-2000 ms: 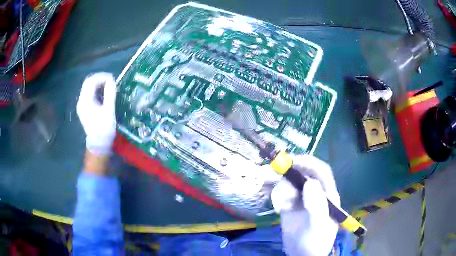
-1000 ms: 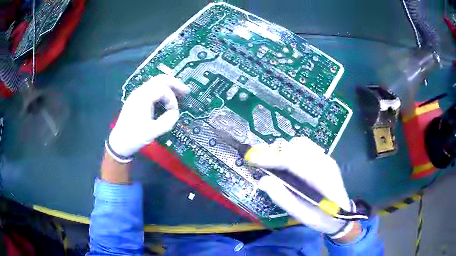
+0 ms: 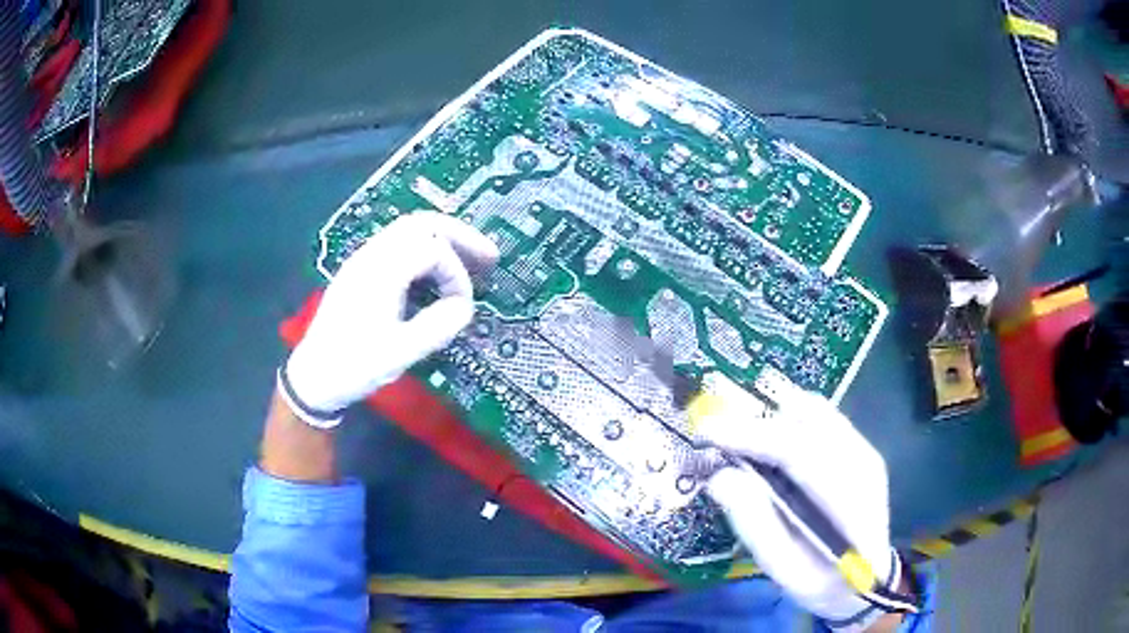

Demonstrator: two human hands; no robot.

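Note:
A large green printed circuit board [image 3: 594,266] with a pale edge lies tilted on a red carrier [image 3: 495,476], whose edge shows at the lower left. My left hand [image 3: 390,315], in a white glove, is over the board's left part with thumb and fingertips curled toward each other; whether solder wire is between them cannot be told. My right hand [image 3: 805,495], gloved, holds a soldering iron [image 3: 792,495] with a black handle and yellow bands. Its blurred tip end points up-left over the silvery areas at the board's middle.
An iron stand with a tan sponge [image 3: 955,375] stands at the right, beside a red block [image 3: 1042,322] and a black round-framed fan [image 3: 1092,371]. Clear funnels are at left [image 3: 109,266] and right [image 3: 1034,204]. Another board on red [image 3: 112,62] is at the upper left.
Since two seconds ago, my left hand has moved from beside the board onto its left part. The iron first moved left, then back right. The board appears slightly lower and further right in view.

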